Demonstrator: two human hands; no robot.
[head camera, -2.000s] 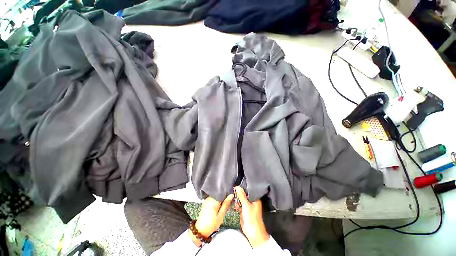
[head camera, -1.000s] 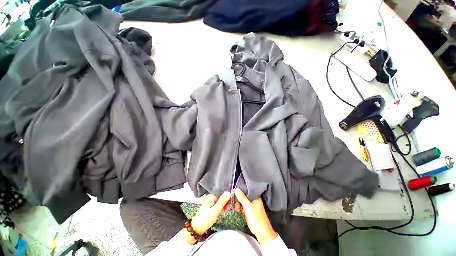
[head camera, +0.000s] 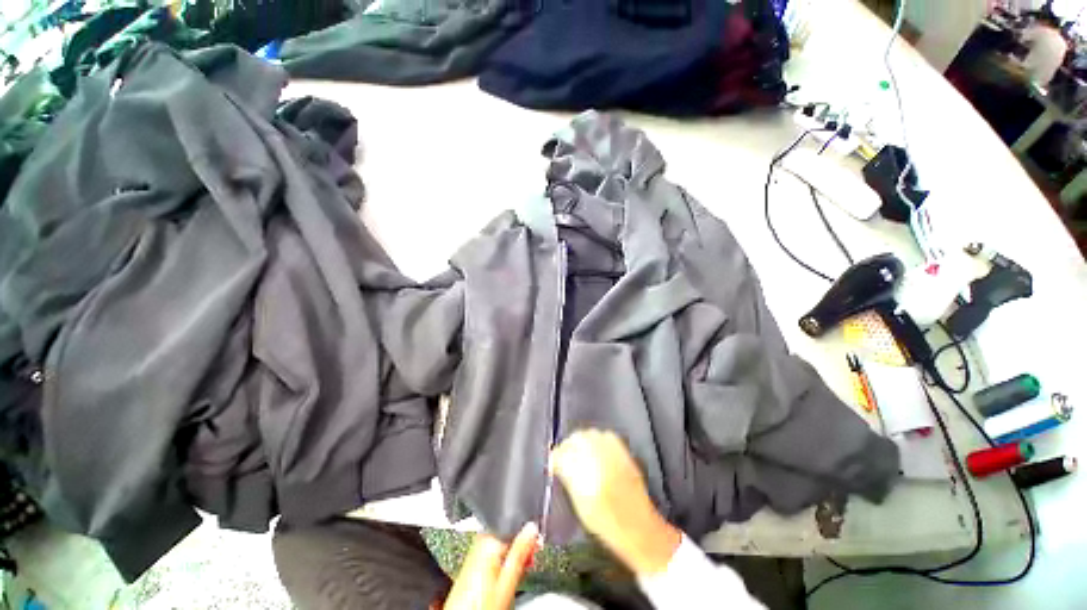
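A grey zip jacket (head camera: 507, 346) lies front up before me, its hood at the far end and its front partly open around a black hanger (head camera: 584, 226). The pale front zipper (head camera: 558, 310) runs down the middle. My left hand (head camera: 491, 574) holds the jacket's bottom edge at the zipper's lower end and is partly cut off by the frame. My right hand (head camera: 596, 477) is closed on the zipper a little above the hem; the small part in its fingers is hidden.
A grey garment pile (head camera: 179, 298) is at left. Navy garments (head camera: 608, 54) lie at the far side. At right are a black hair dryer (head camera: 852, 292), cords, a power strip (head camera: 834, 179), an orange tool (head camera: 859, 384) and thread spools (head camera: 999, 459).
My right hand has moved up the zipper from the hem. My left hand has stayed at the hem, lower in view. The whole view has shifted slightly.
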